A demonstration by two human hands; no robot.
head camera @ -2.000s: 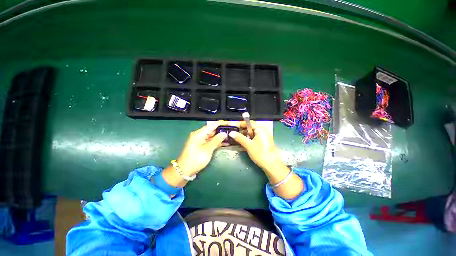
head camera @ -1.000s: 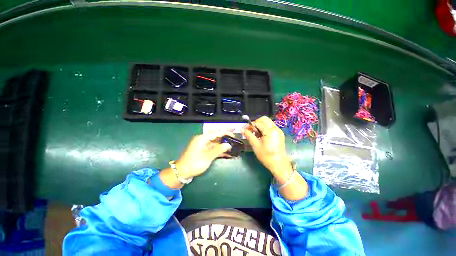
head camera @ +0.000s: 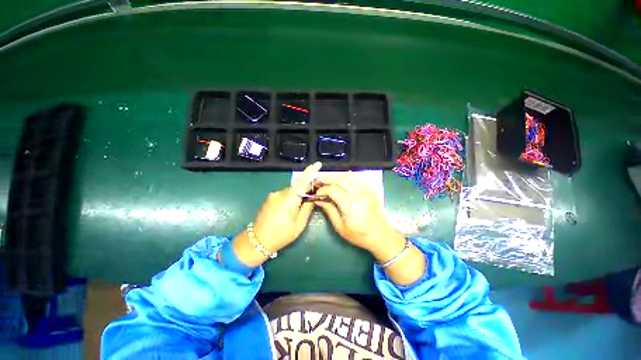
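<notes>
My left hand (head camera: pixel 281 214) and my right hand (head camera: pixel 357 211) meet over the pale work pad (head camera: pixel 372 184). Their fingertips close around a small dark device housing (head camera: pixel 312 199), mostly hidden by the fingers. My left index finger points up toward the tray. The pen-like tool cannot be made out now. The black parts tray (head camera: pixel 287 166) lies just beyond the hands. Two housings sit in its back row, one with a red wire. Several sit in its front row, two with white parts and one with a blue line.
A tangled red-blue wire pile (head camera: pixel 430 158) lies right of the tray. Beyond it are a clear plastic bag (head camera: pixel 504 235) and a black bin (head camera: pixel 562 133) with coloured wires. A second black tray (head camera: pixel 46 197) is at the far left. A metal rail (head camera: pixel 337 10) runs along the back.
My hands were apart a second ago, the right holding the pen-like tool. Now they meet, and the housing is mostly covered. The camera view has shifted slightly.
</notes>
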